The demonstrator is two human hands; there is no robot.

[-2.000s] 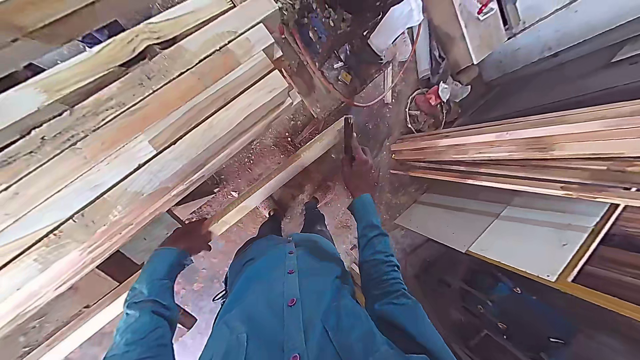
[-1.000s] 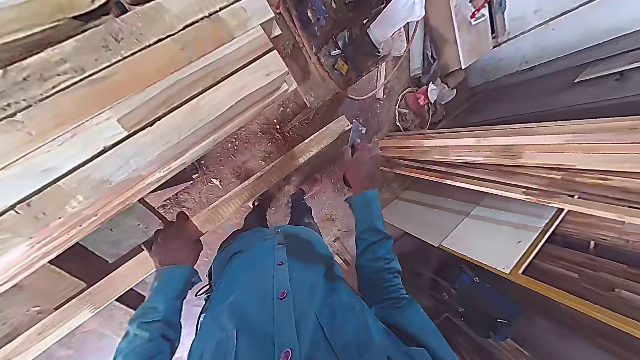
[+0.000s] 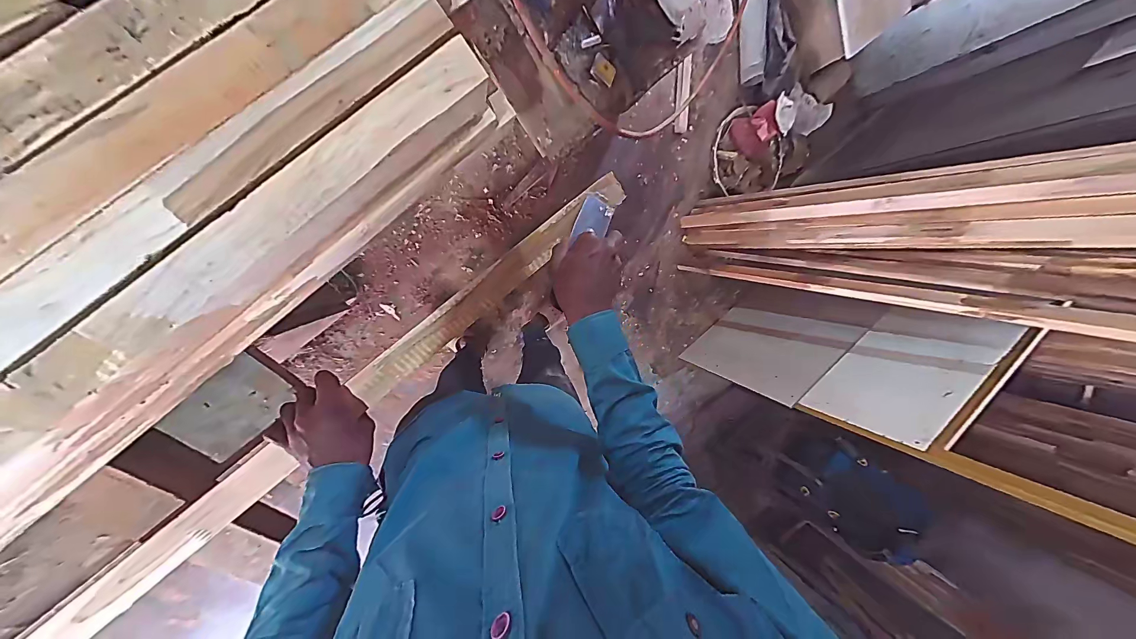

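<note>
A long narrow wooden strip [image 3: 461,311] runs diagonally in front of my body, from the lower left up to the middle. My left hand [image 3: 328,422] is closed around it near the stacked boards. My right hand [image 3: 587,275] grips a flat tool with a pale, bluish-white face [image 3: 593,217], possibly a scraper or putty knife. That tool lies at the strip's upper end, against or just beside the wood; contact is unclear. Marks or yellowish patches show along the strip's face.
Wide wooden boards [image 3: 222,177] are stacked on the left. Long thin planks [image 3: 905,217] lie at the right above pale panels [image 3: 914,382]. An orange hose [image 3: 635,133] curves over the floor at the top, near a round container with red and white scraps [image 3: 754,133].
The tool in my right hand has turned from edge-on to showing its pale flat face. The strip's marked face has come into view. The view has shifted somewhat.
</note>
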